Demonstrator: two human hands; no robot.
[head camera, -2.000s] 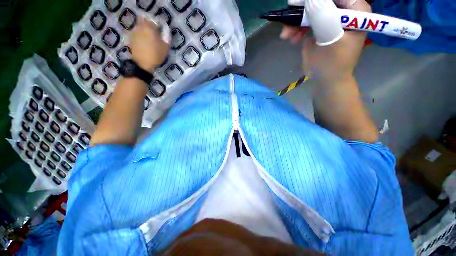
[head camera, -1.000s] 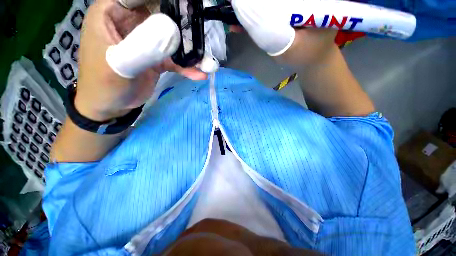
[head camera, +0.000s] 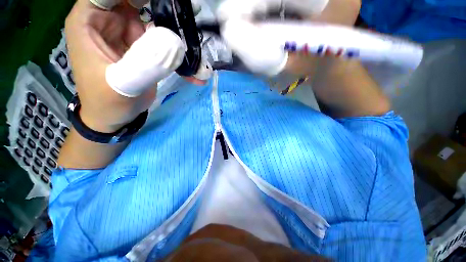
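Note:
My left hand (head camera: 120, 66), with white finger cots and a black wristband, holds a glossy black frame part (head camera: 180, 36) near the top edge of the picture. The part is seen nearly edge-on. My right hand (head camera: 301, 56), also with white finger cots, grips the white paint marker (head camera: 352, 47), which is motion-blurred. The marker's dark tip points left and is close beside the frame part; I cannot tell whether they touch. The fingertips of both hands are partly cut off by the top edge.
A white tray (head camera: 38, 135) with rows of black frames lies at the left on a dark green surface. Part of another tray (head camera: 62, 60) shows behind my left hand. Yellow-and-black tape (head camera: 294, 86) is on the grey floor. A cardboard box (head camera: 440, 156) stands at the right.
Two seconds ago my left hand was over the large tray; it now holds a frame part before my chest. My right hand and the marker have moved left and down beside it.

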